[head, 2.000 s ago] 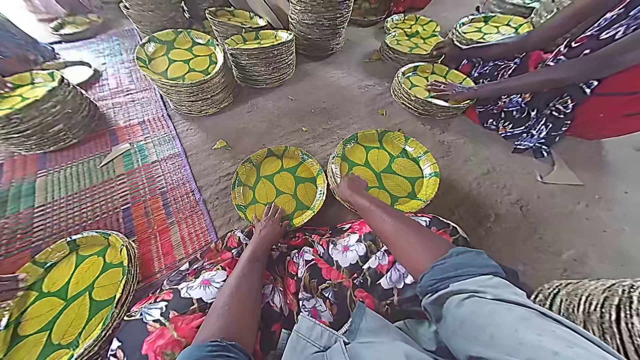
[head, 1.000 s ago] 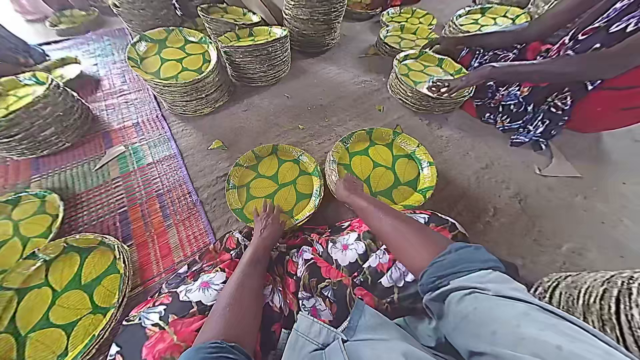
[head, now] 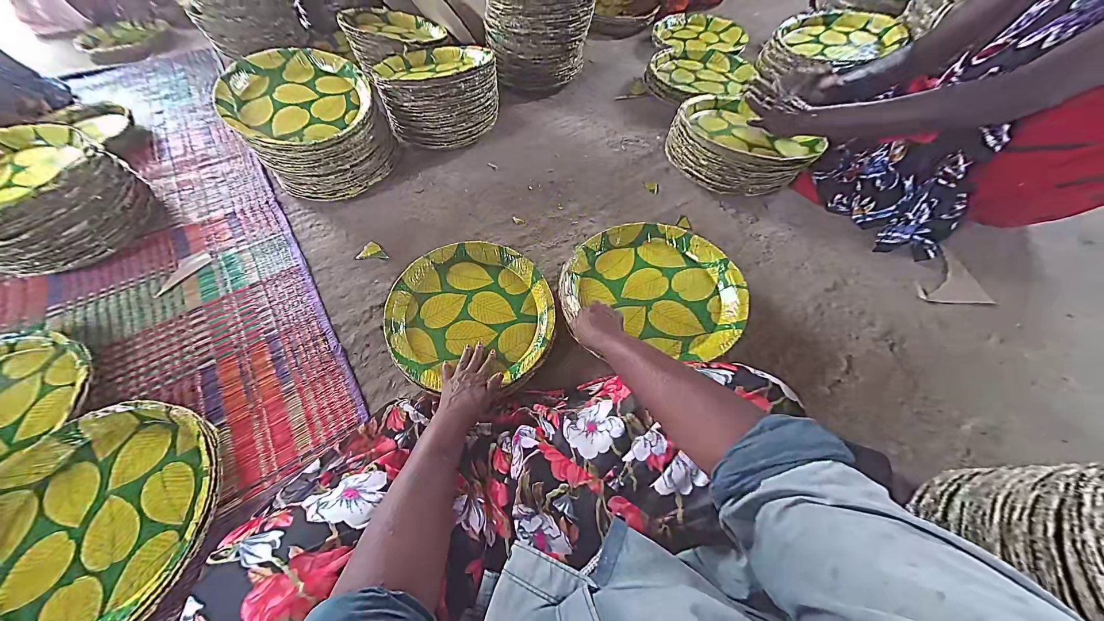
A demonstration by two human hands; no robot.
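Observation:
Two round plates with a yellow leaf pattern on green lie side by side on the floor before my knees. My left hand (head: 470,379) rests with spread fingers on the near rim of the left leaf-patterned plate (head: 470,306). Curled at the left edge of the right leaf-patterned plate (head: 673,289) is my right hand (head: 597,326); its fingers look closed on the rim, with the fingertips partly hidden. Both plates seem to lie on others, though how many cannot be told. A floral cloth (head: 595,427) covers my lap, just below the plates.
Tall plate stacks (head: 332,159) stand beyond, and more (head: 69,216) on the woven mat (head: 259,345) at left. Large plates (head: 112,509) are at lower left, a stack on its side (head: 1018,526) at lower right. A co-worker's hands (head: 785,108) touch a stack (head: 737,164) at upper right.
The co-worker's hands have shifted about over the stack at upper right. At far left, a hand seen on the large plates two seconds ago is gone from view. My own hands have hardly moved.

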